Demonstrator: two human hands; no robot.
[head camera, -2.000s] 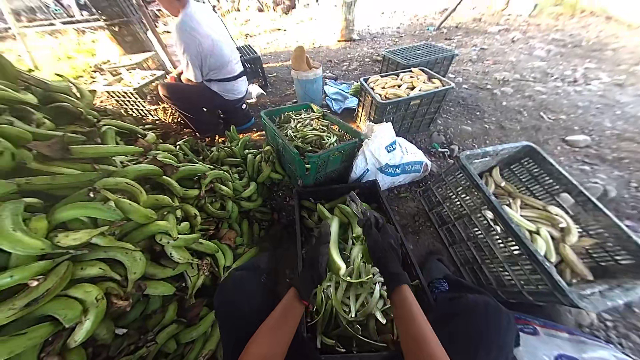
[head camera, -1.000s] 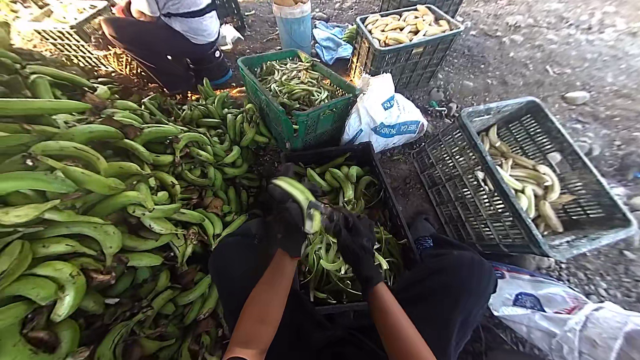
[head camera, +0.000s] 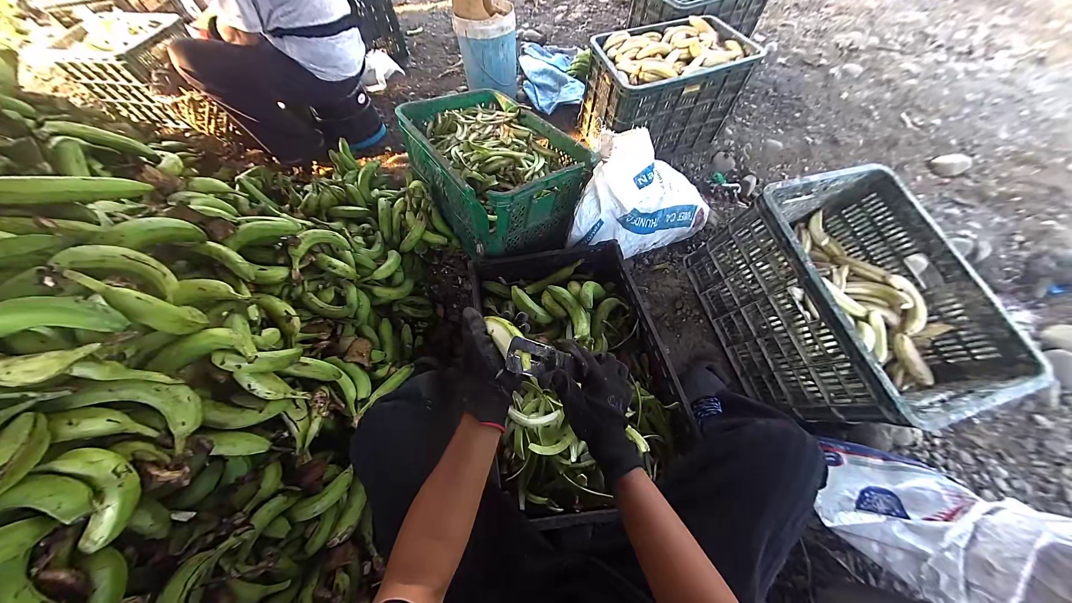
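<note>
My left hand (head camera: 488, 368), in a dark glove, grips a partly peeled green plantain (head camera: 503, 333) above a black plastic crate (head camera: 652, 368). In my right hand (head camera: 596, 402), also gloved, is a peeler-like tool (head camera: 529, 355) with a metal part, which lies against the plantain. The crate stands between my legs. Green peel strips (head camera: 544, 444) fill its near part, and unpeeled green plantains (head camera: 573, 310) lie at its far end. The fingertips of both hands are partly hidden.
A large heap of green plantains (head camera: 151, 310) covers the left side. Beyond my crate stand a green crate of peels (head camera: 536, 205) and a white sack (head camera: 641, 197). A tilted crate with peeled plantains (head camera: 888, 410) is at right. A person (head camera: 293, 75) crouches at the back left.
The view has shifted since two seconds ago. A long peeled-looking strip or plantain seen over the crate then is no longer there. Both hands now meet at the plantain, with the tool against it.
</note>
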